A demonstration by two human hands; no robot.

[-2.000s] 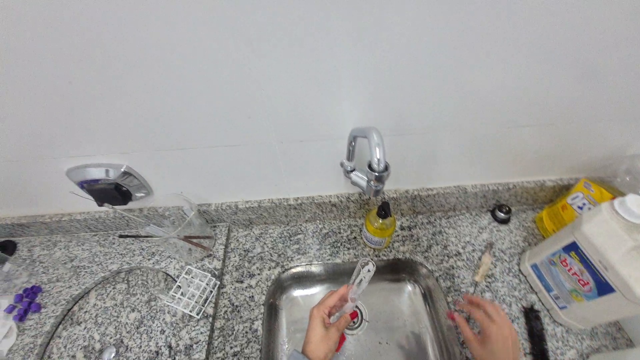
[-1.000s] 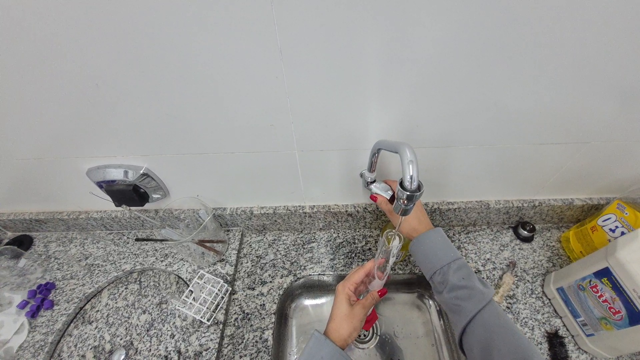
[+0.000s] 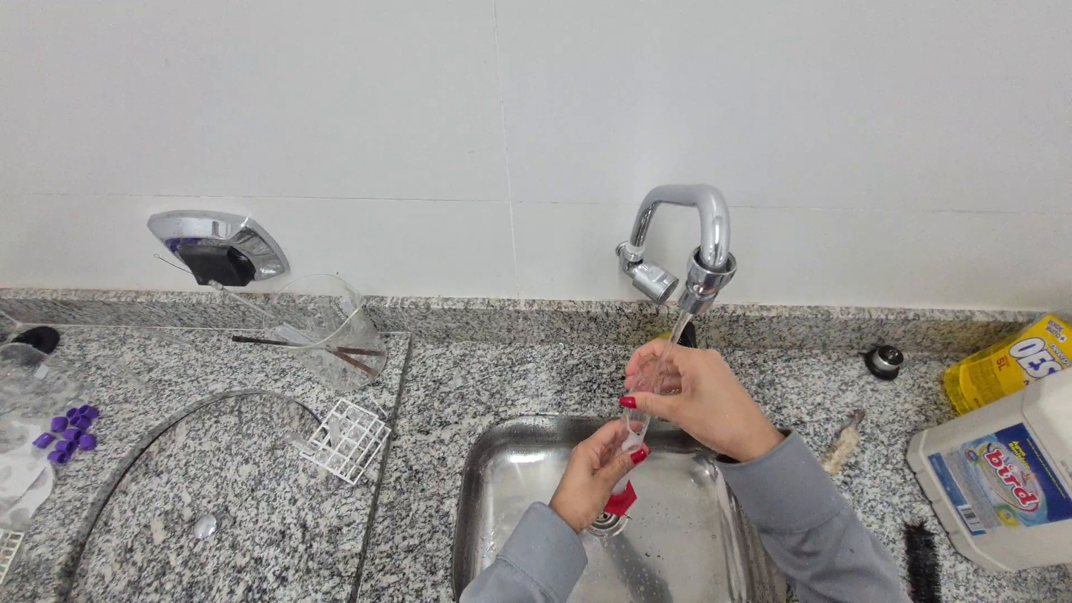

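Over the stainless steel sink (image 3: pixel 670 544), my left hand (image 3: pixel 590 477) grips a small clear tube-like piece (image 3: pixel 635 427) between thumb and fingers. My right hand (image 3: pixel 699 394) is at the upper end of this piece, thumb and fingers curled around it; whether it grips is partly hidden. Water (image 3: pixel 672 335) runs from the chrome faucet (image 3: pixel 703 289) down onto the piece and the right fingers. A red object (image 3: pixel 621 500) shows below my left hand, above the drain (image 3: pixel 608 523). A yellow bottle behind my right hand is mostly hidden.
A white wire rack (image 3: pixel 346 441), a clear conical vessel (image 3: pixel 335 335) and purple caps (image 3: pixel 69 433) lie to the left. At right are a white jug (image 3: pixel 997 477), a yellow bottle (image 3: pixel 1009 362), a black stopper (image 3: pixel 883 362), a pale brush (image 3: pixel 842 448) and a black bristle brush (image 3: pixel 921 561).
My right hand went from the sink's right side to the faucet, then down to the clear piece. Water now visibly runs from the spout. My left hand still holds the piece.
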